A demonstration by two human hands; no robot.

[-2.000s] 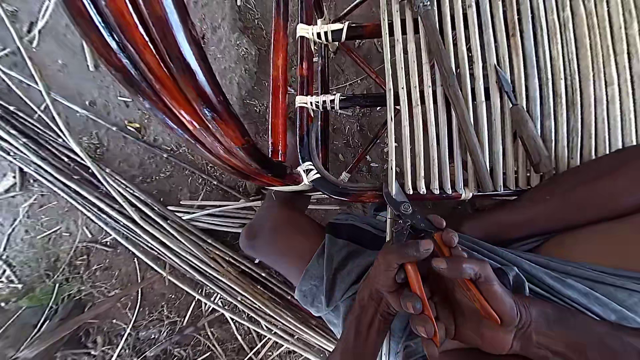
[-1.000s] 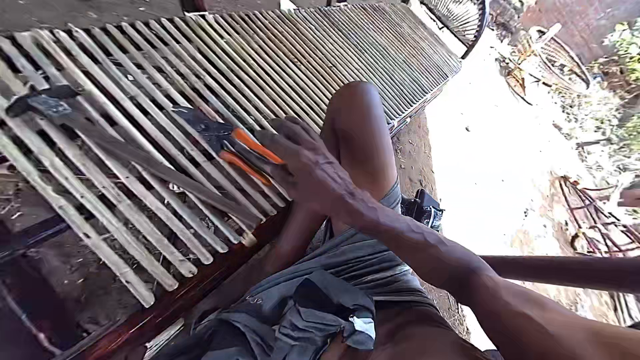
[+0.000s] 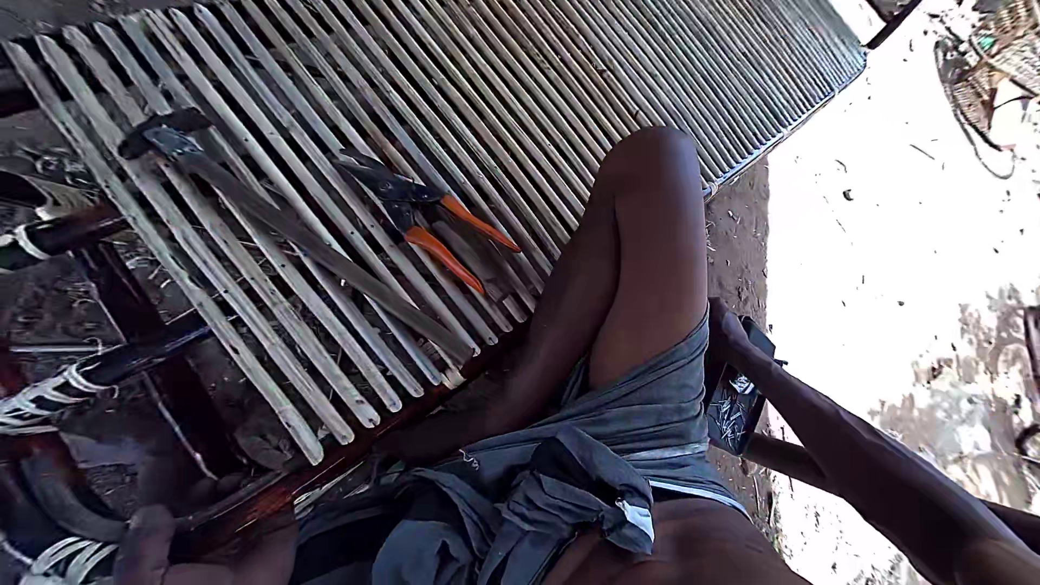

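Orange-handled pruning shears (image 3: pixel 439 236) lie on the slatted bench top (image 3: pixel 487 106), beside a hammer (image 3: pixel 301 236) with a dark head and long handle. At the lower left, my left hand (image 3: pixel 203 548) is blurred by the dark red frame rail (image 3: pixel 260 504); its grip cannot be made out. On the far side of my raised knee, my right hand (image 3: pixel 727 329) reaches down at a dark container (image 3: pixel 735 406) holding many small nails or pins. My thigh and the container partly hide its fingers. Another slim tool handle (image 3: pixel 479 252) lies beneath the shears.
Dark frame poles with pale cane bindings (image 3: pixel 57 394) stand at the left. My bent leg (image 3: pixel 650 244) rests against the bench edge, with grey cloth (image 3: pixel 520 496) over my lap. Woven pieces (image 3: pixel 995 81) lie on the bright ground at the upper right.
My right hand has let go of the orange-handled shears, which now lie on the slats, and has moved right to the container. My left hand has come into view at the lower left.
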